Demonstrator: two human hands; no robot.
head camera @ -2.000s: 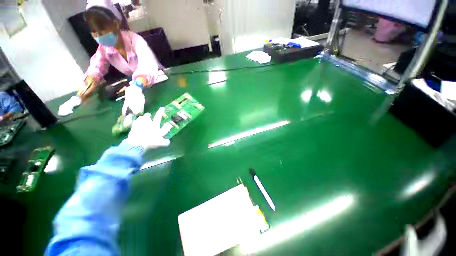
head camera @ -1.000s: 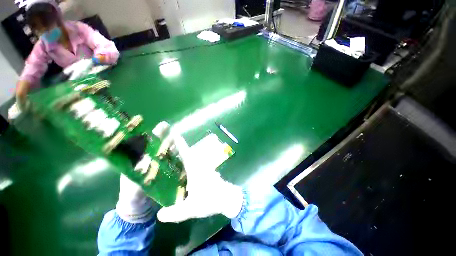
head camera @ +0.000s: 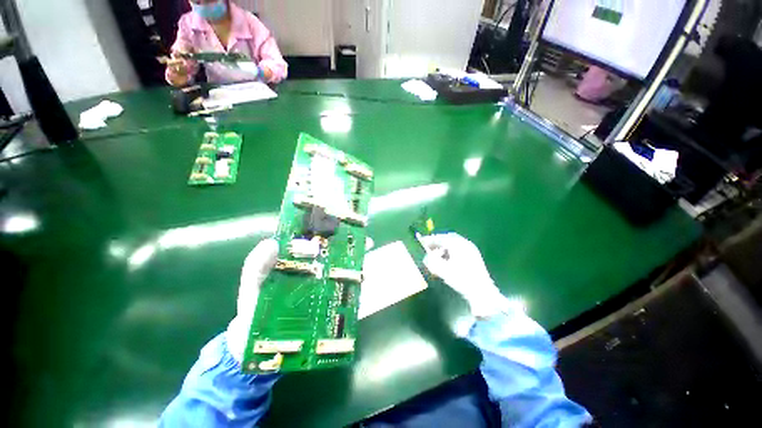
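Note:
A long green circuit board [head camera: 322,251] with cream connectors and a dark square block stands tilted up in front of me. My left hand [head camera: 257,280], white-gloved, grips its left edge; some fingers are hidden behind it. My right hand [head camera: 455,266], also gloved, is right of the board with its fingers pinched. A small thin tool [head camera: 429,226] with a yellow and green part shows at its fingertips; the rest is hidden or blurred. A white label sheet [head camera: 393,277] lies on the bench between board and right hand, partly covered by the board.
A smaller-looking green board [head camera: 215,159] lies on the green bench [head camera: 150,201]. A person in pink [head camera: 230,42] holds a board opposite. Black bins stand at the far edge [head camera: 464,89] and right edge [head camera: 631,180]. A dark surface [head camera: 668,359] is at lower right, a monitor [head camera: 622,29] above.
The long board has come from the left to upright before me, now in my left hand alone. My right hand has left it and moved to the thin tool. The view has turned left.

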